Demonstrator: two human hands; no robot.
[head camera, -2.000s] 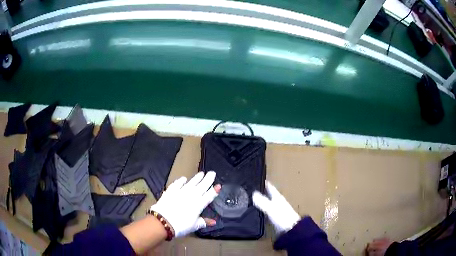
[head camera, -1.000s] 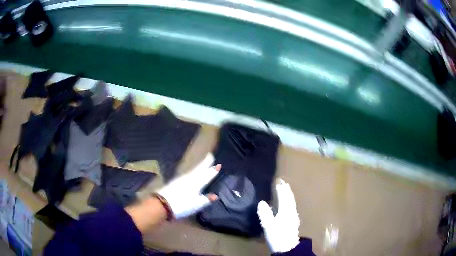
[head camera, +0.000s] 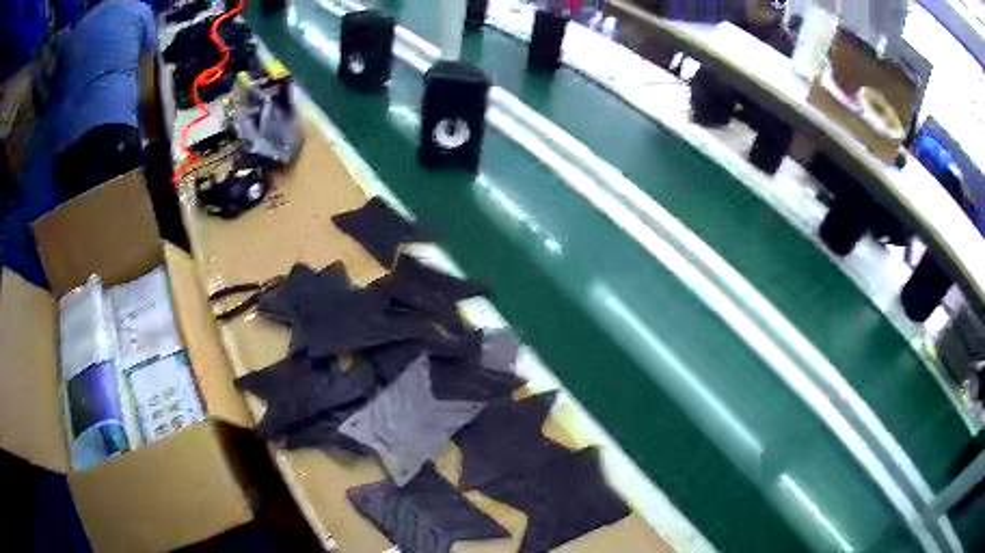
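Neither of my hands is in the picture. Nearest in front of me is a loose pile of thin black notched grille panels (head camera: 340, 313) on the brown-covered bench (head camera: 283, 232). One panel shows a greyer face (head camera: 410, 419) with chevron ribs. A dark two-handled tool (head camera: 243, 297), perhaps side cutters, lies at the pile's left edge. Black speaker cabinets stand on the green conveyor belt (head camera: 562, 324), one nearer (head camera: 454, 113) and one farther back (head camera: 366, 49), each with a pale round centre.
An open carton (head camera: 162, 491) with wrapped printed packs (head camera: 162, 394) stands left of the bench. Farther up are a black part (head camera: 232, 190), a shiny plastic bag (head camera: 270, 124), an orange coiled hose (head camera: 205, 78) and a person in blue (head camera: 103, 76). More cabinets stand beyond the belt.
The view has swung left along the bench. My hands and the cabinet between them have left the picture. The carton, hose and neighbouring person have come into view.
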